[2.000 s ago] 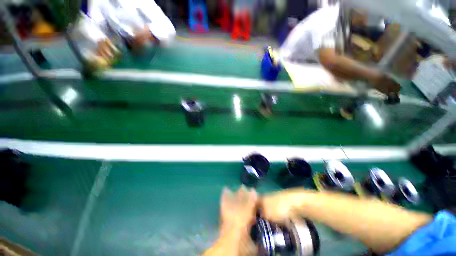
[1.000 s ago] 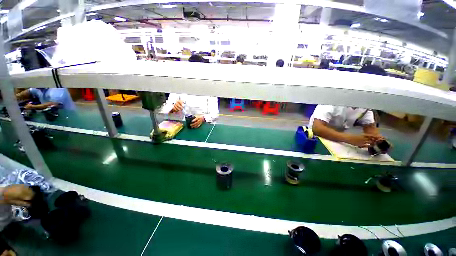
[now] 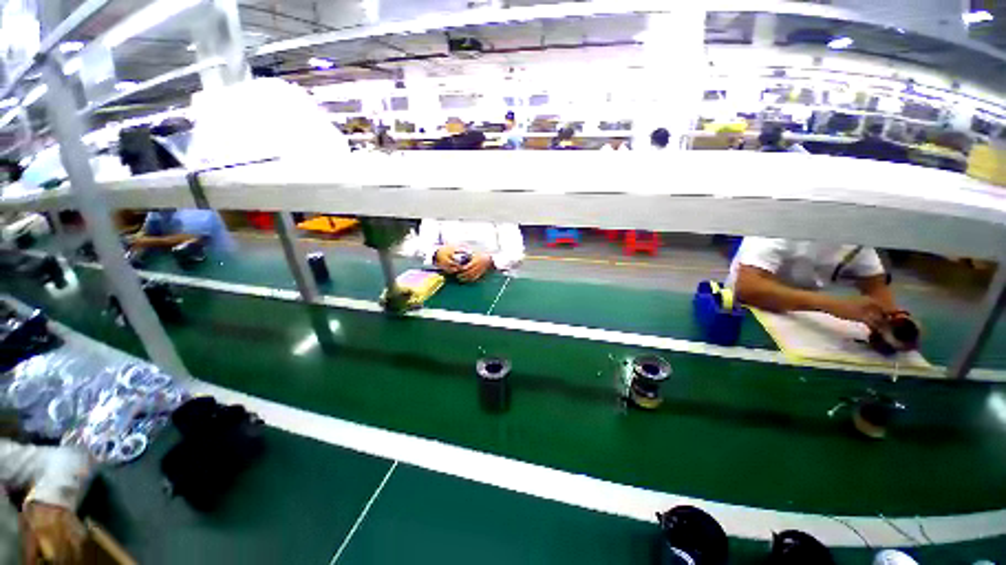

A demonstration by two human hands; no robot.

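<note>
Neither of my hands is in view. Nearest in front are a black housing [image 3: 693, 535] and a second one [image 3: 800, 548], both open and cut off by the bottom edge at right. The top of a silver-rimmed inner unit [image 3: 889, 557] shows beside them. Thin wires lie over the white rail above. On the green belt a black cylinder with a pale ring [image 3: 493, 386] stands upright. To its right stand a silver-ringed unit with a yellow band [image 3: 648, 384] and a dark unit with loose wires [image 3: 871, 415].
White rail [image 3: 530, 483] crosses before the belt. At left lie a black parts pile [image 3: 210, 447], shiny white-blue rings [image 3: 99, 403] and another person's hand [image 3: 55, 532]. Opposite, people handle parts near a blue holder [image 3: 719, 315]. A white shelf [image 3: 530, 204] spans overhead.
Two seconds ago both my hands were on a black-and-silver unit at the bench; they are now out of view. The view has lifted, then turned a little left. The left-side person's hand has moved lower.
</note>
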